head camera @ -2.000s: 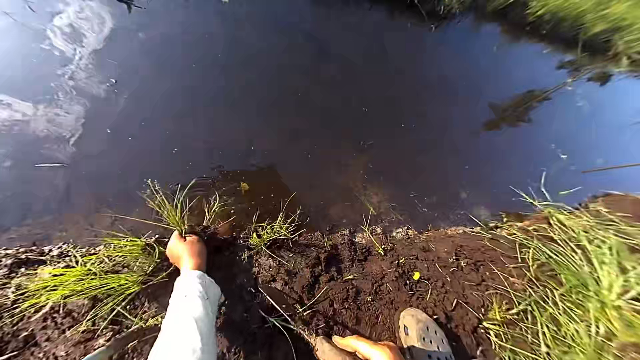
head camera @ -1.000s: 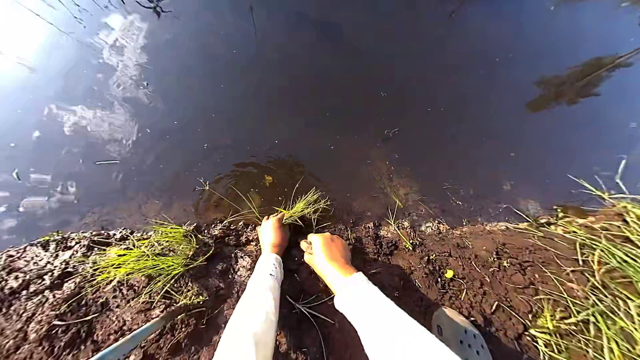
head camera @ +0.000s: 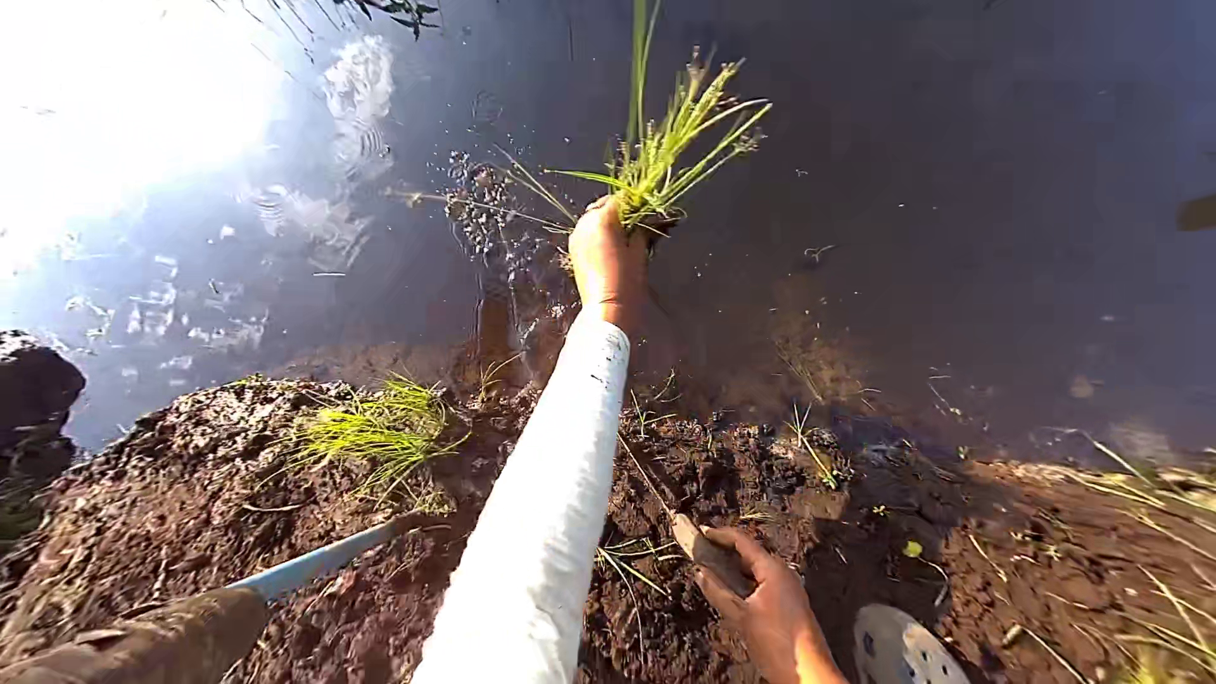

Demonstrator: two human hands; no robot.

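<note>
My left hand (head camera: pixel 608 252) is stretched out over the dark water and grips a clump of grass (head camera: pixel 665 166) at its base, with dark matter under the blades. Low over the muddy bank, my right hand (head camera: pixel 765 603) is closed around the wooden handle (head camera: pixel 708 551) of a tool. A thin dark line runs up and left from the handle; whether it is the blade's edge I cannot tell. A white sleeve (head camera: pixel 541 513) covers my left arm.
Brown mud (head camera: pixel 171 503) forms the bank, where a grass tuft (head camera: pixel 380 432) grows. A blue pole (head camera: pixel 318 560) lies at lower left, beside a muddy trouser leg (head camera: pixel 161 636). A perforated clog (head camera: pixel 902 651) stands at lower right. Murky water (head camera: pixel 950 209) spans the upper view; a dark mound (head camera: pixel 33 389) is at left.
From the bank's edge, my left hand has moved out over the water with the grass clump. My right hand, beside the left one second ago, is now lower and to the right.
</note>
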